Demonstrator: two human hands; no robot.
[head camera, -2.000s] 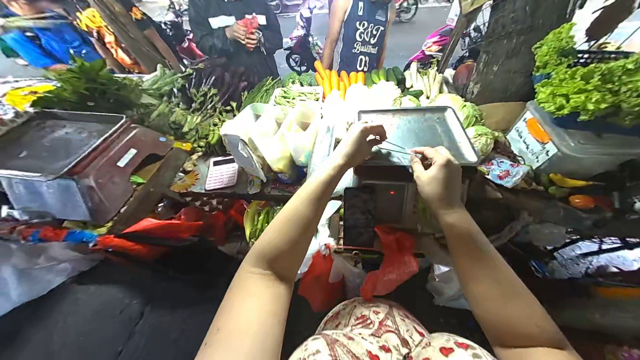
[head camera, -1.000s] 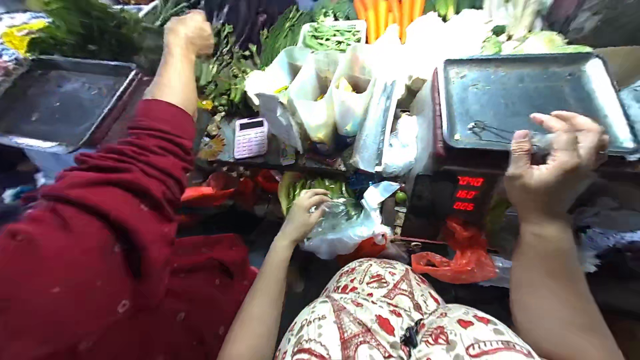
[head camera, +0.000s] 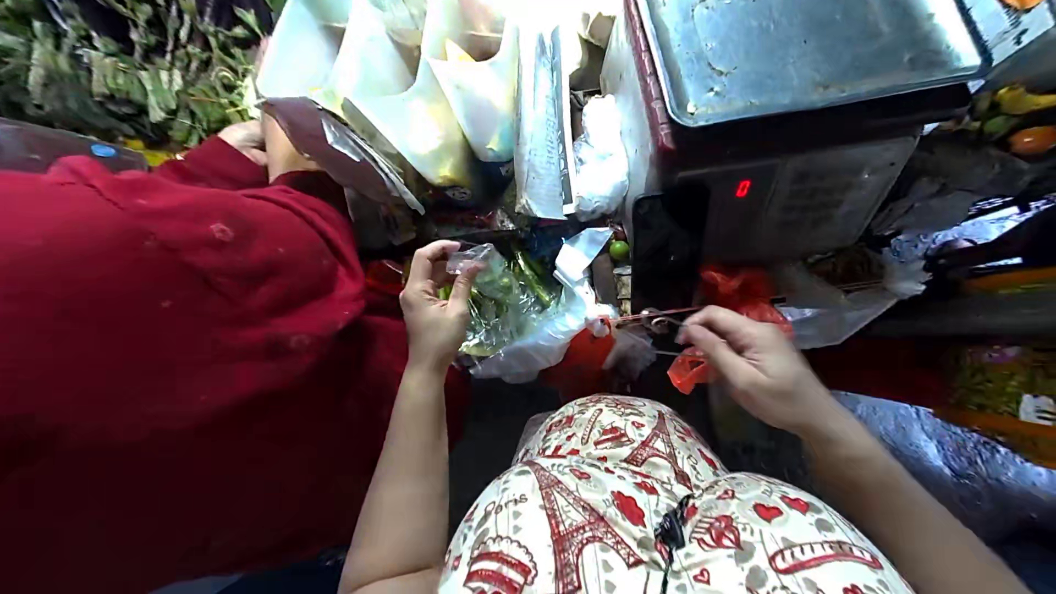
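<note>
My left hand (head camera: 437, 305) pinches the edge of a clear plastic bag (head camera: 495, 289) between thumb and fingers, over greenery below the upright containers. Just below the digital scale (head camera: 792, 190), my right hand (head camera: 747, 359) grips a thin metal wire piece (head camera: 668, 314) by its end; its exact kind is unclear. The wire reaches left toward hanging white plastic bags (head camera: 536, 346) and a red plastic bag (head camera: 582, 359). More red plastic (head camera: 734, 297) lies behind my right fingers. A dark phone-like slab (head camera: 668, 247) leans against the scale's front.
A person in a red sleeve (head camera: 206, 330) stands close on my left, arm stretched toward the leafy vegetables (head camera: 124, 74). White plastic containers (head camera: 396, 107) stand ahead, beside crumpled white plastic (head camera: 601, 157). The scale's metal tray (head camera: 808, 49) juts out at upper right. A green lime (head camera: 619, 250) lies near the middle.
The wire piece lay on the scale tray a second ago; my right hand now has it below the scale. My left hand has taken hold of the clear bag. The view has moved closer.
</note>
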